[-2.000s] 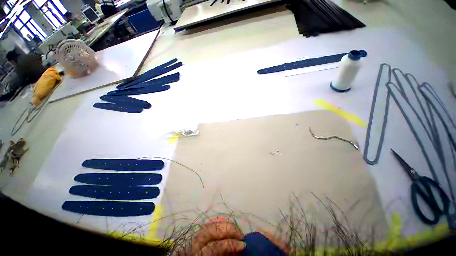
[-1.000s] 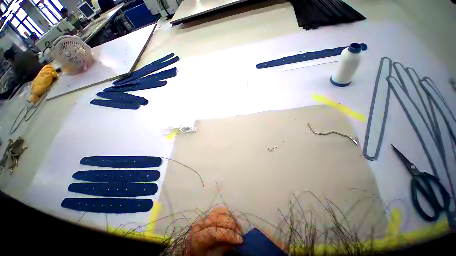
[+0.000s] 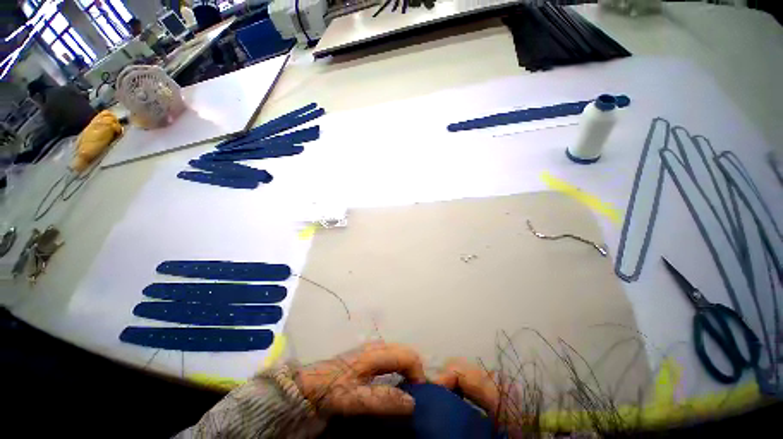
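Note:
A navy strap (image 3: 445,415) shows at the bottom edge of the picture, partly cut off. My left hand (image 3: 365,379), in a grey knit sleeve, comes from the left with its fingers closed at the strap's left edge. My right hand (image 3: 470,384) is partly hidden behind the strap and cut off by the frame; its fingers hold the strap's far edge. No needle can be made out at my fingertips. Tiny shiny beads (image 3: 468,257) lie on the beige sheet (image 3: 412,283). A wavy bead strand (image 3: 567,237) lies on its right part.
Dotted navy straps (image 3: 210,292) lie at left, fanned ones (image 3: 257,150) behind. A thread cone (image 3: 594,130) stands before a single navy strap (image 3: 515,115). Grey outlined straps (image 3: 644,201) and scissors (image 3: 719,330) lie right. Loose dark strands cross the near edge. A small fan (image 3: 150,96) stands upper left.
My left hand has moved up and in over the strap, and its sleeve has come into view. More of my right hand shows. The camera view has shifted slightly.

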